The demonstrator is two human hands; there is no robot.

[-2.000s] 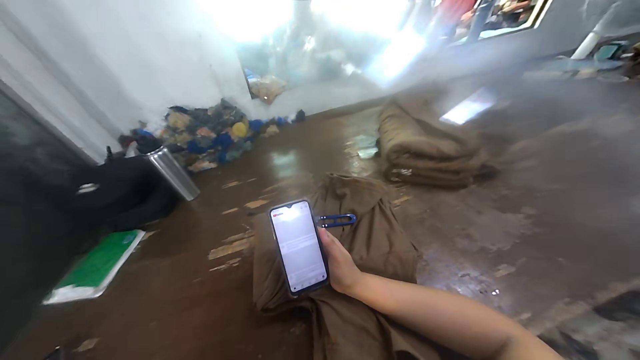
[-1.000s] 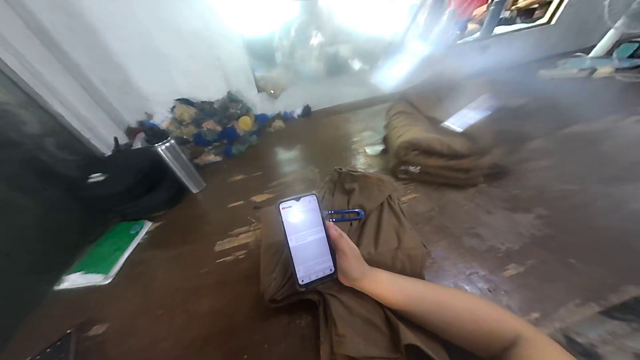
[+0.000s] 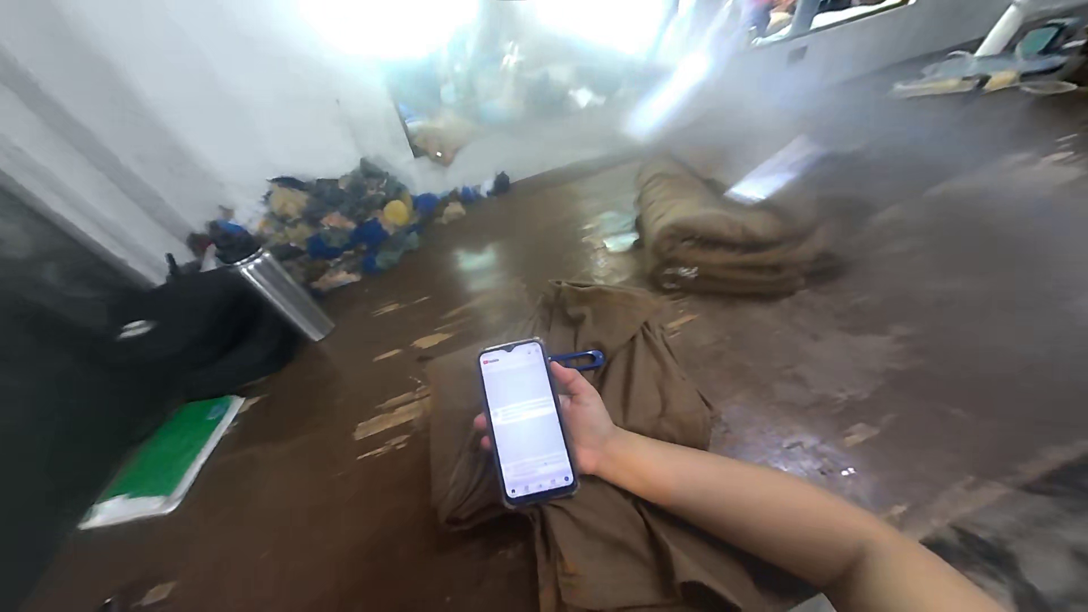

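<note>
My right hand (image 3: 586,416) holds a smartphone (image 3: 527,423) upright in the palm, its lit screen toward me and fingertips showing at its left edge. The phone is over a brown cloth garment (image 3: 629,365) that lies bunched on the worn table (image 3: 374,527). A small blue tool, perhaps thread snips (image 3: 582,359), lies on the cloth just right of the phone's top. My left hand is not in view.
A folded stack of brown garments (image 3: 722,229) lies behind on the right. At left are a steel bottle (image 3: 285,293), a black bag (image 3: 204,327) and a green notebook (image 3: 170,455). Colourful fabric scraps (image 3: 348,221) are heaped by the wall.
</note>
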